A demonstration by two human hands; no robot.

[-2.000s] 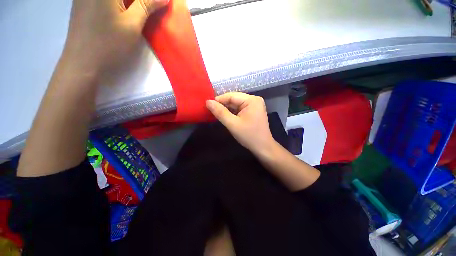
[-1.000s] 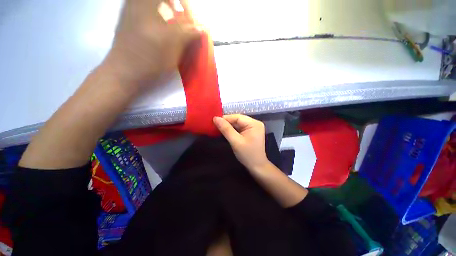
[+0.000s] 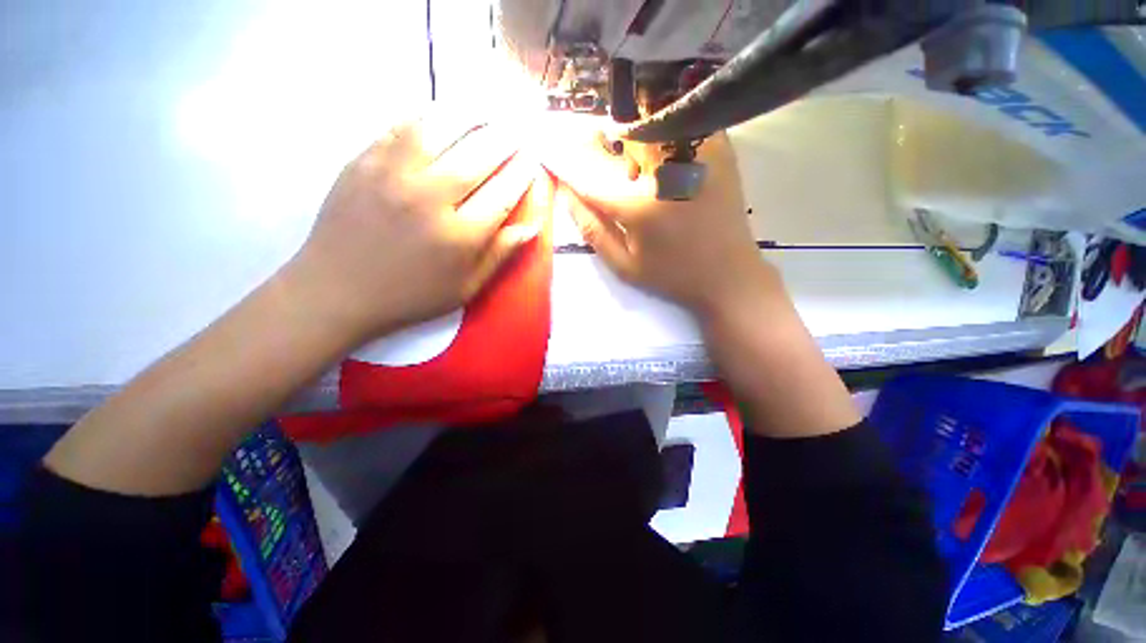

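Note:
The red fabric piece [image 3: 503, 333] runs from the needle area down over the table's front edge, its lower part hanging toward the lap. My left hand [image 3: 409, 232] lies on its left side, fingers at the cloth's upper end. My right hand [image 3: 679, 226] is on the right, fingertips close to the same end. Lamp glare hides both sets of fingertips and the exact hold. The sewing machine head [image 3: 754, 63] stands above the hands; the needle is lost in glare.
Green-yellow thread snips [image 3: 951, 258] lie on the table [image 3: 855, 295] right of my right hand. Below the ruler-marked edge are a left blue crate [image 3: 279, 528] and a right blue crate [image 3: 930, 440] holding red and yellow cloth. A small dark rectangle [image 3: 675, 475] lies on a white surface.
My right hand has moved from the cloth's lower end up to the needle area. My left hand is there too. The view has shifted upward, showing the machine head.

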